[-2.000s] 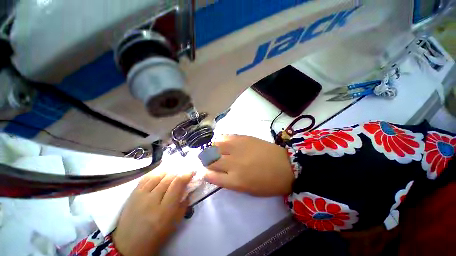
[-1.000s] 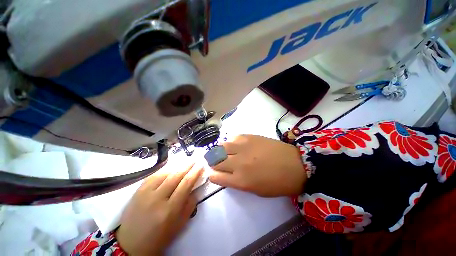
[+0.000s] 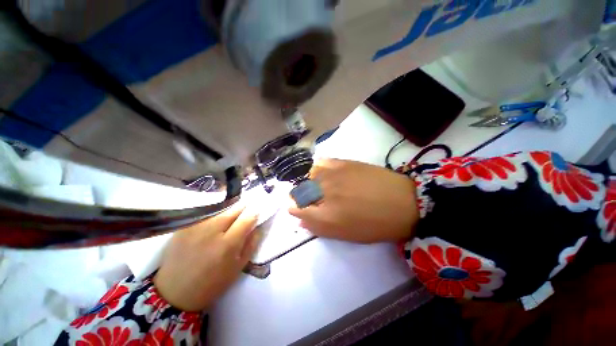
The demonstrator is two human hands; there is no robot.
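A white fabric piece [image 3: 269, 217] lies in the glare under the needle area, its outline mostly washed out. My left hand [image 3: 204, 255] lies palm down at its left, fingers close together on the fabric, tips lost in glare. My right hand [image 3: 361, 201] is just right of the presser foot area, fingers bent. A grey block [image 3: 307, 193] sits at its fingers. Whether these fingers pinch fabric cannot be told. The sewing machine head [image 3: 365, 81] hides the needle from above.
A black phone [image 3: 417, 107] lies behind my right hand, with dark scissor loops [image 3: 432, 153] beside it. Blue-handled snips [image 3: 517, 113] lie further right. White cut pieces [image 3: 47, 270] are piled at the left. A measuring strip [image 3: 368, 315] runs along the front edge.
The view has shifted closer, so the machine head looks larger and higher. My left hand has moved slightly away from my right, and a metal corner of the bed slide shows beside it.
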